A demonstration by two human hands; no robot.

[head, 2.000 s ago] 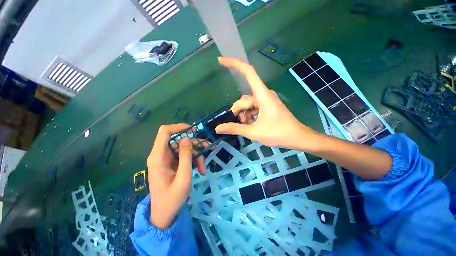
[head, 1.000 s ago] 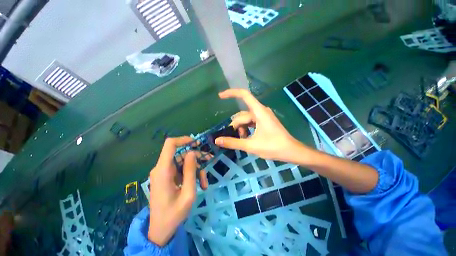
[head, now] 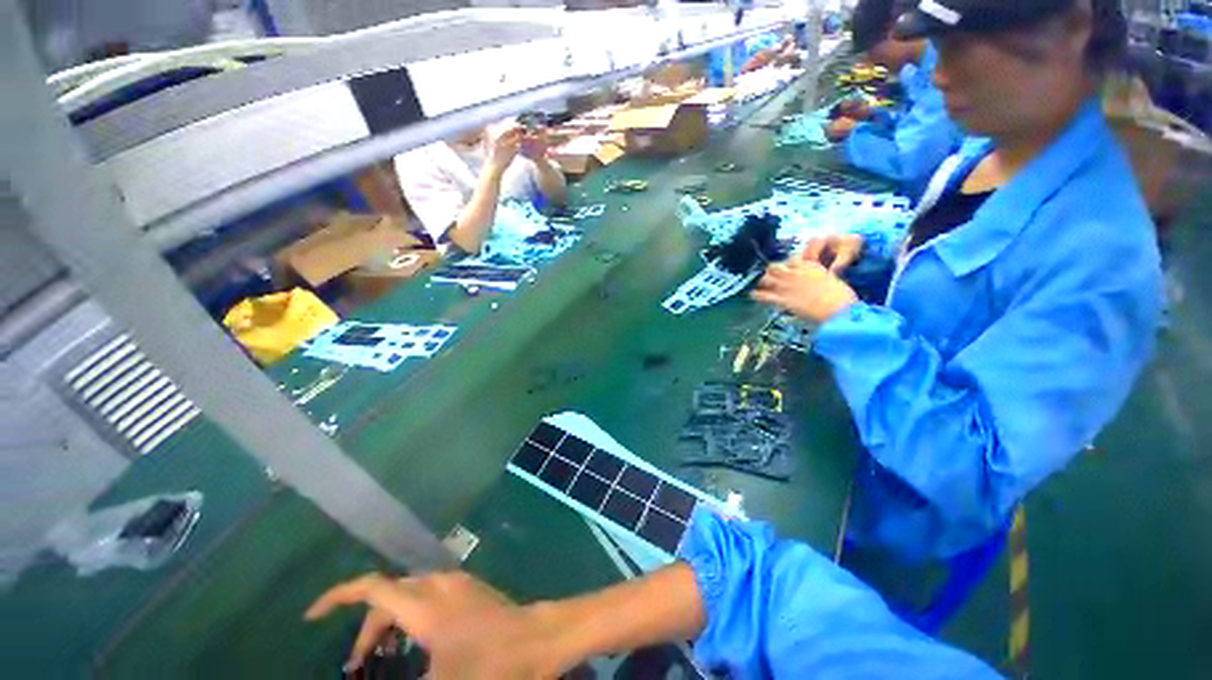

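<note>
My right hand (head: 459, 627) is at the bottom edge, left of centre, with its fingers spread to the left. A dark part (head: 388, 660) shows just under its fingers, cut off by the picture's edge; I cannot tell if the hand grips it. My left hand is out of the picture. A pale blue sticker sheet (head: 605, 481) with rows of black squares lies on the green bench beyond my right forearm.
A pale metal post (head: 226, 332) slants across the left side. Dark plastic frames (head: 735, 432) are piled right of the sheet. A person in a blue smock (head: 990, 319) works at the right, near blue liners (head: 798, 213) and a black heap (head: 747, 245). A plastic bag (head: 126, 531) lies at left.
The view has swung up and to the right, bringing the line and other people into view. My left hand and the liner heap have left the picture; my right hand now shows lower left.
</note>
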